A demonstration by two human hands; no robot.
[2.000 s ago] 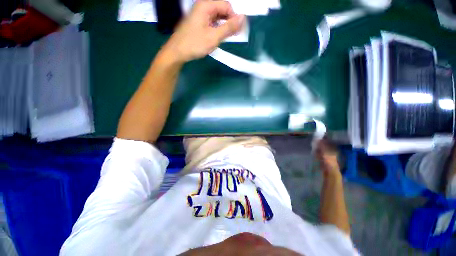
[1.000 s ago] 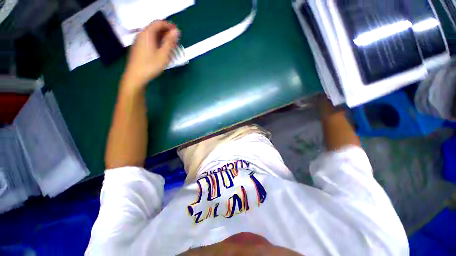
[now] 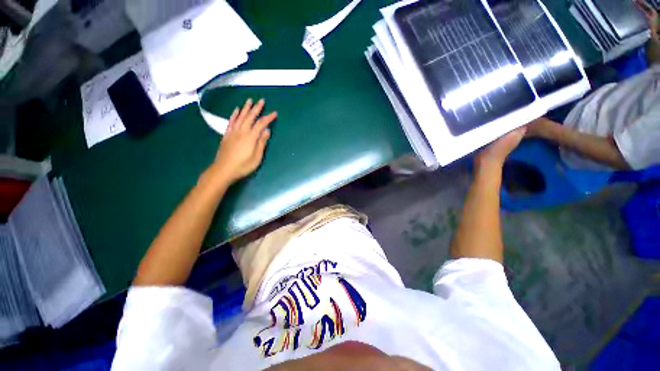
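Observation:
The stack of printed films, glossy black panels with white text and white borders, lies at the right and reaches over the table's front edge. My right hand is at the stack's front edge; its fingers are partly hidden, so its grip cannot be told. My left hand is over the green table, fingers spread and empty. The white label strip curves from the top centre down to my left fingertips, where its end is hidden or touches them.
A dark phone-like slab lies on handwritten paper. A white sheet with a small logo is beside it. Grey translucent films lie at far left. Another person's arm is at right, near a blue stool and more films.
The view has turned and shifted right. My left hand has moved down and spread its fingers on the table. My right hand has come up from below the table edge to the stack's front edge.

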